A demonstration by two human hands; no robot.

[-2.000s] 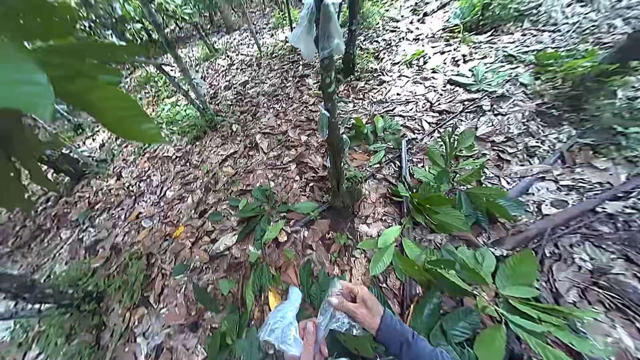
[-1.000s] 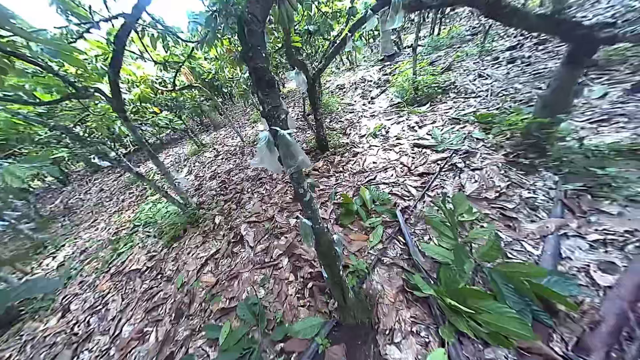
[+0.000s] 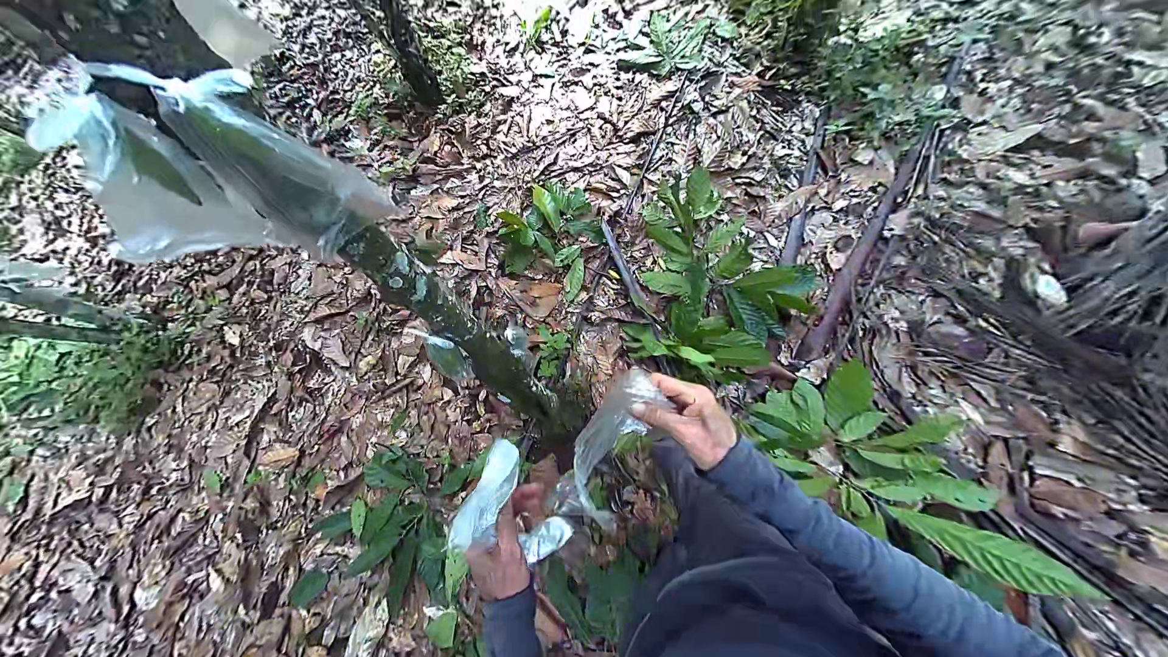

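Observation:
My right hand (image 3: pixel 693 420) pinches one end of a clear plastic bag (image 3: pixel 607 433) between thumb and fingers. Lower and to the left, my left hand (image 3: pixel 502 552) holds bunched clear plastic (image 3: pixel 488 497); whether this is the same piece or a second one I cannot tell. Both hands are in front of the base of a slim, lichen-spotted tree trunk (image 3: pixel 456 328). Higher on that trunk, at the upper left, translucent plastic bags (image 3: pixel 182 187) are tied around it. A smaller piece of plastic (image 3: pixel 447 356) clings to the trunk lower down.
Leafy green seedlings (image 3: pixel 721 283) grow right of the trunk, with more broad-leaved plants (image 3: pixel 876 447) beside my right sleeve and others (image 3: pixel 392 529) at lower left. Dark fallen branches (image 3: pixel 858 255) lie at the right. Dry leaf litter (image 3: pixel 265 401) covers the ground. A second trunk (image 3: pixel 406 50) stands behind.
My hands, out of view one second ago, are in view again, the right one farther from the left than two seconds ago. The plastic between them is more spread out. The view has tilted down and come closer.

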